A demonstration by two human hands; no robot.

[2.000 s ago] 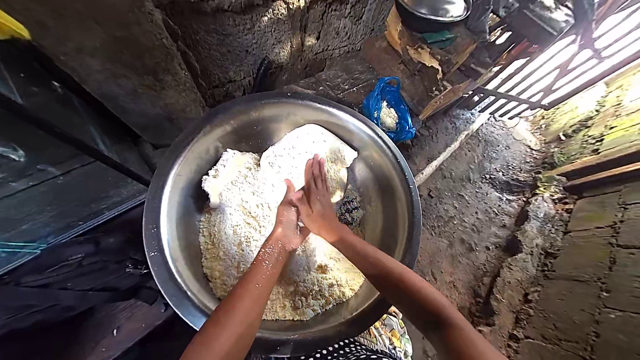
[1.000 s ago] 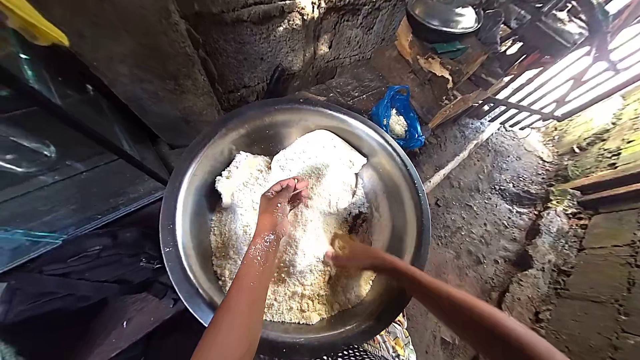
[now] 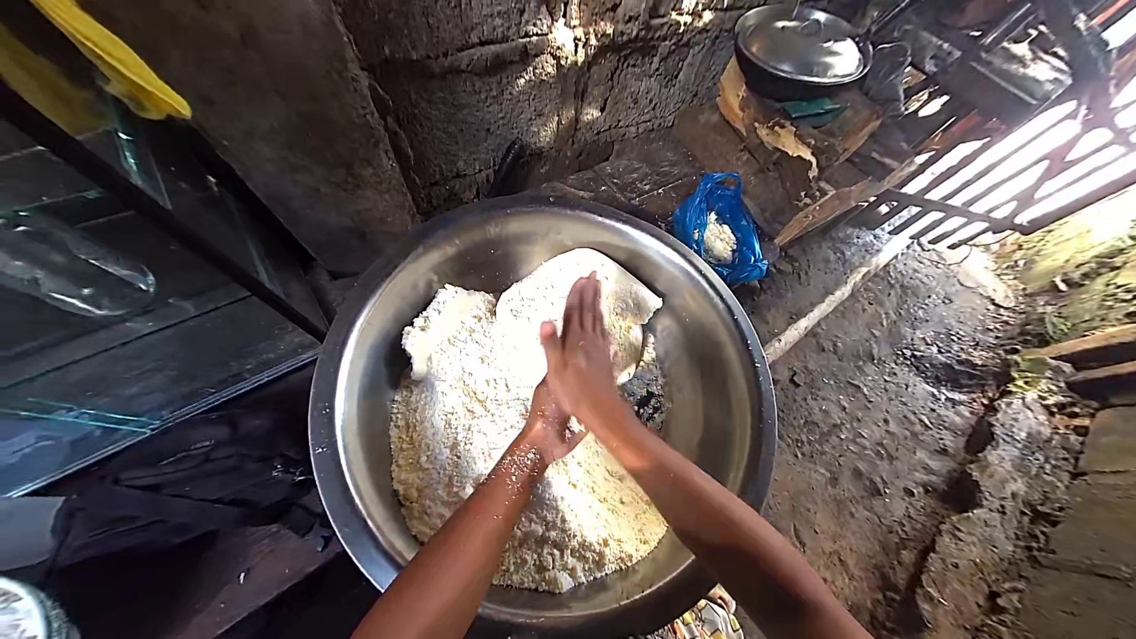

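Note:
A wide metal basin (image 3: 710, 382) holds a heap of pale, crumbly grated material (image 3: 453, 435), coarse and yellowish below, with a whiter, smooth-edged piece (image 3: 559, 284) at the far side. Above the heap my right hand (image 3: 586, 364) lies palm against my left hand (image 3: 552, 417), its fingers extended toward the far rim. Most of my left palm and its fingers are hidden behind the right. White crumbs cling to my left wrist. Something dark and speckled (image 3: 646, 390) shows beside the heap, right of my hands.
Beyond the basin, a blue plastic bag (image 3: 721, 229) holds more pale crumbs. A lidded metal pot (image 3: 799, 49) stands at the back right. Glass panes with a bottle (image 3: 71, 266) behind are at left, a yellow cloth or bag (image 3: 124, 62) above. A pole (image 3: 834, 302) lies on the dirt floor.
My hands were pressed together two seconds back, then apart over the heap one second back, with the right lower and to the right; now they are together again.

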